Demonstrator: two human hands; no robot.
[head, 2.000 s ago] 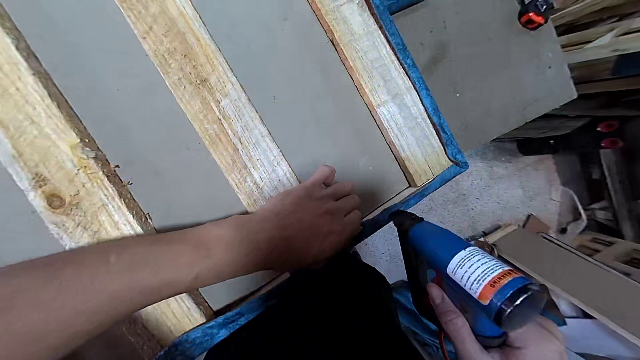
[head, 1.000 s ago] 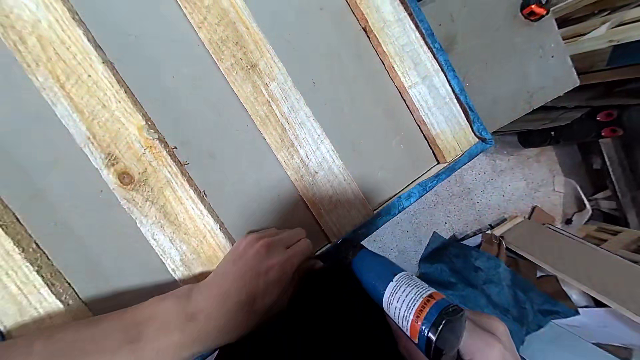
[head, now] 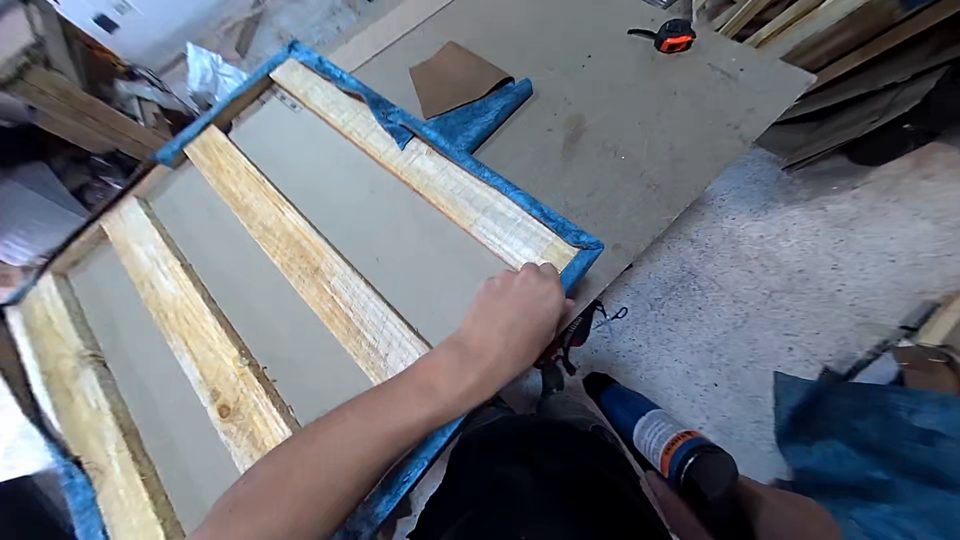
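A wooden frame with several pale slats lies face down, blue fabric wrapped over its edges. My left hand is closed around the frame's near edge by its right corner, beside the end of the outermost slat. At lower right my right hand grips a blue pneumatic stapler, largely hidden behind the tool's black end cap. The stapler is clear of the frame, over the floor. A loose flap of fabric folds over the far slat.
Beyond the frame, a large board bears a tape measure and a brown piece of sheet material. Stacked wood stands at upper right. Blue fabric lies at lower right, near the speckled floor.
The stapler has moved away from the frame's edge, where its nose was a second ago. My left hand has shifted along that edge toward the right corner. The view has swung to show more of the frame.
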